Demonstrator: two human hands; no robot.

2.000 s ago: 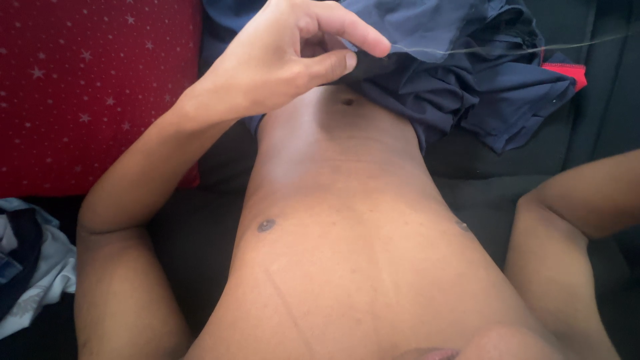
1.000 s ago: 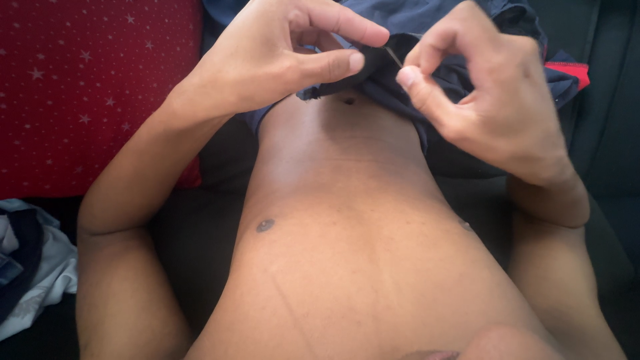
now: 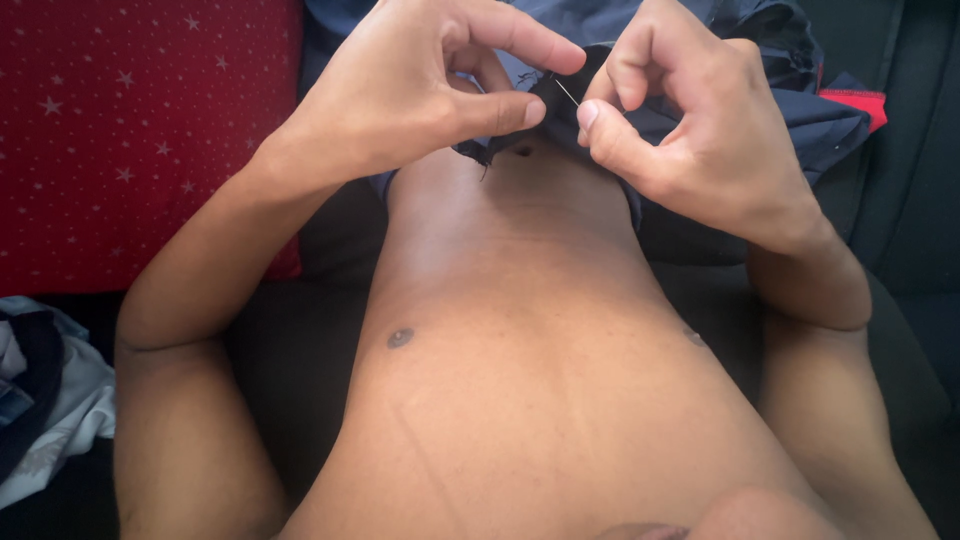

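Observation:
My right hand (image 3: 697,127) pinches a thin sewing needle (image 3: 568,92) between thumb and index finger, its free end pointing up and left towards my left hand. On the left, my left hand (image 3: 450,82) has thumb and index fingertips apart, with no object visible between them. Its other fingers curl behind; whether they grip cloth is hidden. Black cloth (image 3: 551,105) with a frayed edge and loose threads lies just behind and below the left fingertips, above my bare belly. Dark blue fabric (image 3: 799,124) with a red patch spreads over my lap. No thread on the needle can be made out.
A red cushion or cloth with stars (image 3: 97,150) fills the upper left. Crumpled white and dark clothing (image 3: 71,420) lies at the lower left. A dark seat (image 3: 919,202) surrounds my body.
My right hand, raised out at the right with a thread stretched towards it two seconds ago, has come in beside my left hand. The frayed black cloth edge has come into sight below the left hand.

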